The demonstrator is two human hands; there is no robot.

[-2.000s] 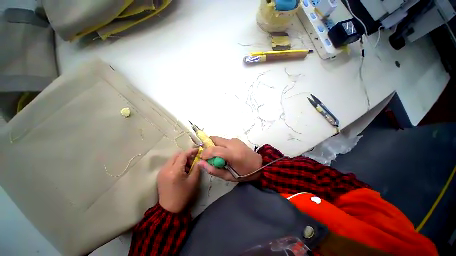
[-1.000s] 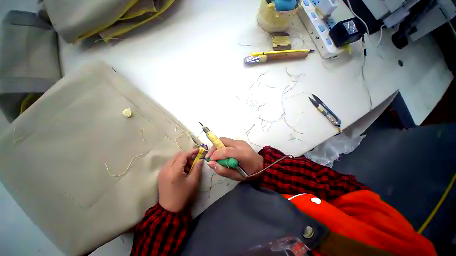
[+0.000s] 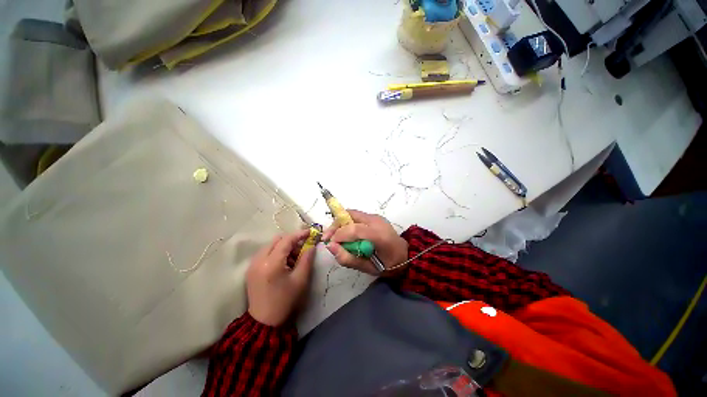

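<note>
A beige cloth piece [image 3: 116,233] with loose pale threads and a pale round sticker [image 3: 201,176] lies at the left. My left hand [image 3: 275,275] pinches its yellow-bound corner [image 3: 312,237] between thumb and fingers. My right hand [image 3: 372,242] holds a pale yellow pen-shaped tool [image 3: 336,209], its metal tip pointing up and left, clear of the corner. The same hand also holds a green-handled tool [image 3: 358,249], its thin end at the yellow corner. Whether that end touches the corner is too small to tell.
Beige yellow-edged pieces [image 3: 155,31] lie at the upper left. Snips [image 3: 502,172] lie near the table edge. A yellow stick [image 3: 430,90], a small block [image 3: 434,68], a jar [image 3: 426,29], a power strip [image 3: 492,48] and a black adapter [image 3: 535,52] stand at the upper right. Thread bits litter the white table [image 3: 310,101].
The pen-shaped tool's tip has moved right and up, away from the cloth. The right hand and green handle have shifted slightly right. The cloth has shifted slightly right.
</note>
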